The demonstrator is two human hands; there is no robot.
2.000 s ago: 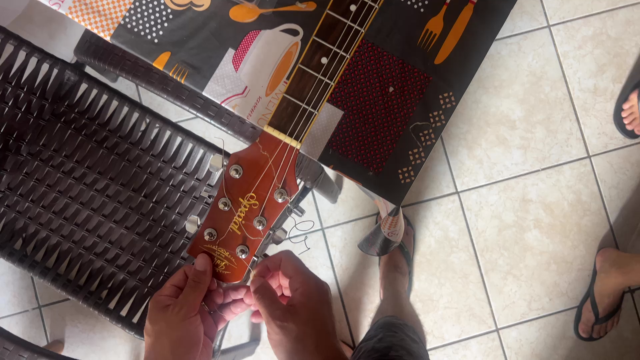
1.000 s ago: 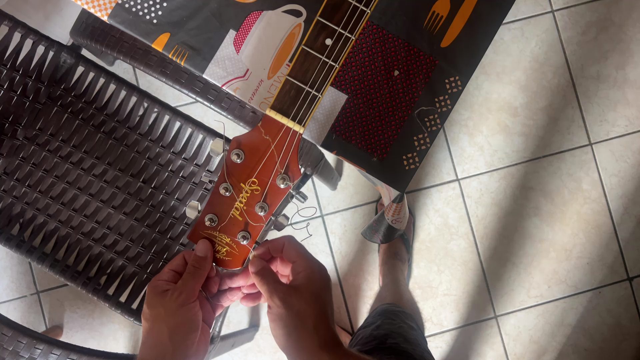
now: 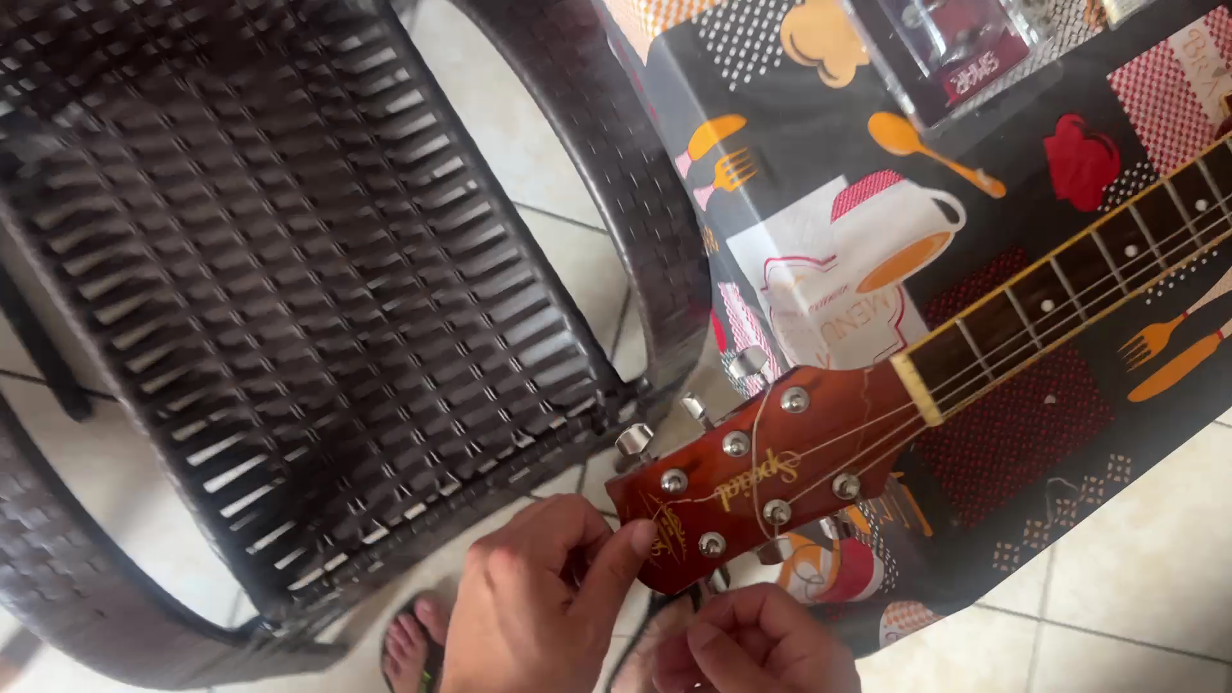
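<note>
A guitar's reddish-brown headstock [image 3: 818,414] with metal tuning posts juts past the table's edge, its neck [image 3: 1068,279] running to the upper right over the cloth. A loose string [image 3: 757,452] curls across the headstock. My left hand [image 3: 549,587] touches the headstock's end, thumb on its face and fingers bent at its edge. Just below the headstock, near a tuning peg [image 3: 714,580], is my right hand [image 3: 756,640] with fingertips pinched together; whether it holds the peg or a string end cannot be told. More tuning pegs [image 3: 635,441] stick out along the upper side.
A dark woven chair [image 3: 318,289] stands at the left, its armrest [image 3: 616,164] close to the headstock. A printed tablecloth [image 3: 1020,433] covers the table, with a clear plastic case [image 3: 953,48] at the top. Sandalled feet [image 3: 414,640] stand on the tiled floor below.
The view has swung left, showing more of the chair and the clear case. My right hand has come a little away from the headstock's end; my left hand stays at it.
</note>
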